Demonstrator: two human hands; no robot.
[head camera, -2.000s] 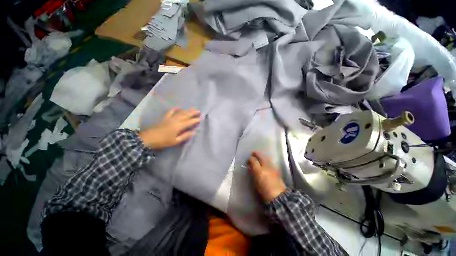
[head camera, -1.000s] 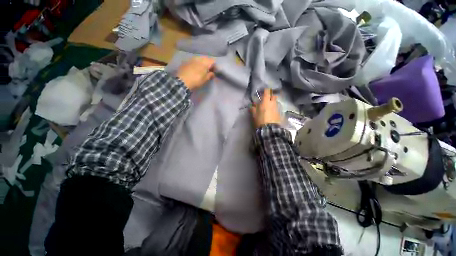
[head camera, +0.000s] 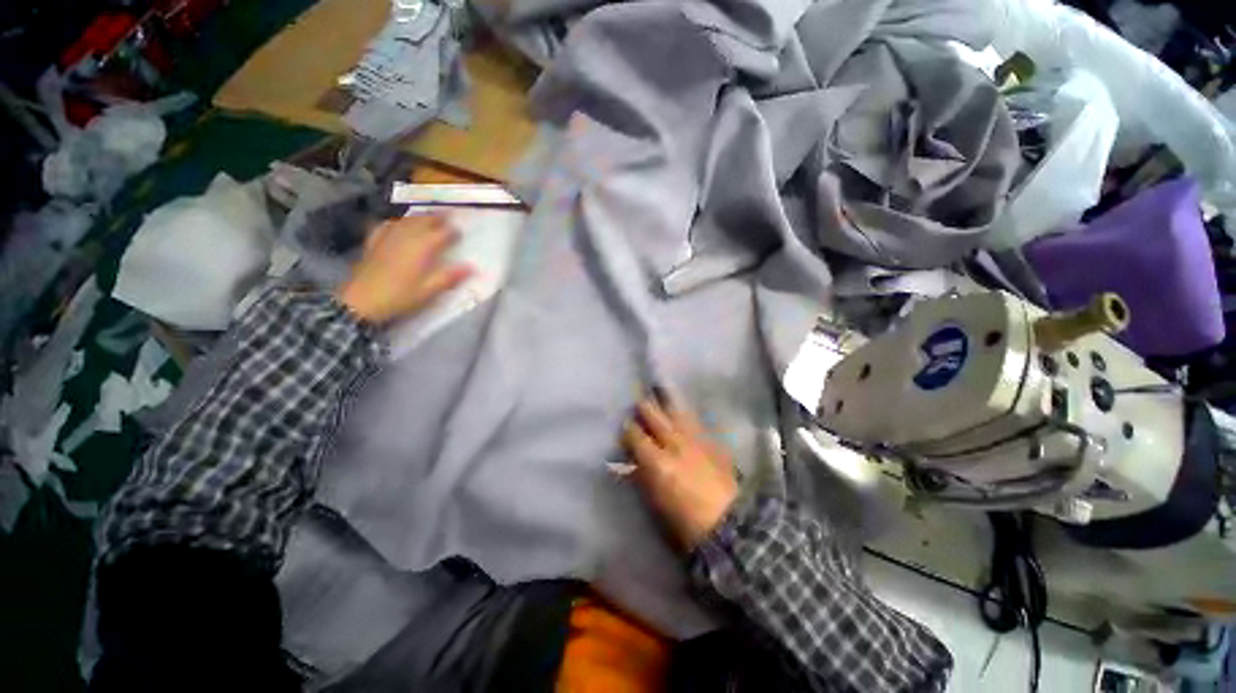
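Observation:
A large grey garment panel (head camera: 542, 406) lies loosely folded across the table in front of me, its near edge hanging towards my lap. My left hand (head camera: 407, 268) is over the white table top beside the panel's left edge, slightly blurred, fingers apart, with nothing seen in it. My right hand (head camera: 682, 467) lies on the panel left of the sewing machine (head camera: 935, 366), fingers bent. A small pale sliver shows by its fingertips; I cannot tell if it is a held tool or part of the cloth.
Stacked cut pieces (head camera: 407, 75) lie on brown board (head camera: 292, 68) at back left, near a white strip (head camera: 454, 195). A grey heap (head camera: 908, 163) and purple cloth (head camera: 1139, 271) are behind the machine. Black cable (head camera: 1010, 575) lies right. Scraps (head camera: 129, 393) cover green floor.
The panel has shifted and bunched, uncovering white table at its left. My left hand has moved left and down off the cloth. My right hand has moved back towards me.

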